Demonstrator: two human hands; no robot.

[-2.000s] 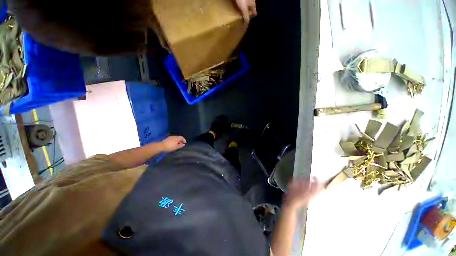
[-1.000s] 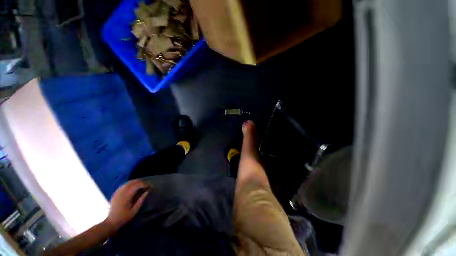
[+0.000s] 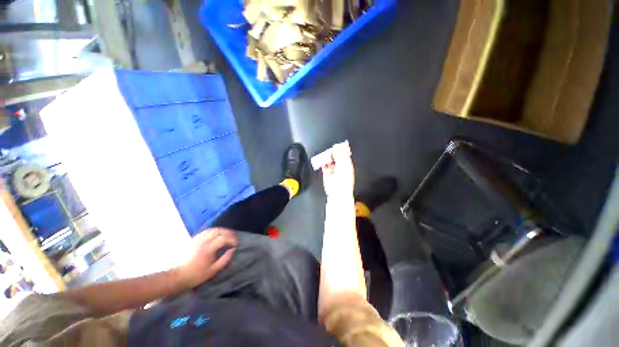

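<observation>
My right hand (image 3: 339, 177) is reached down low over the dark floor (image 3: 400, 135), between my feet. It holds a small pale strap tab (image 3: 330, 155) by the fingers. The tab looks washed out by light, and its hook cannot be made out. My left hand (image 3: 212, 252) is at my lap, with fingers slightly bent and nothing seen in it. A blue plastic crate (image 3: 298, 85) with a heap of tan strap tabs (image 3: 282, 41) and some metal bits stands at the top centre, beyond my hands.
An open cardboard box (image 3: 465, 74) lies at upper right. A metal-framed stool (image 3: 529, 291) is at lower right, beside a clear container (image 3: 427, 331). Stacked blue crates (image 3: 186, 146) with a bright white side stand at left. A small red thing (image 3: 273, 232) is near my leg.
The tab that lay on the floor is now in my right hand. The cardboard box, earlier over the blue crate, now appears apart from it at right. The view has turned down from the table.
</observation>
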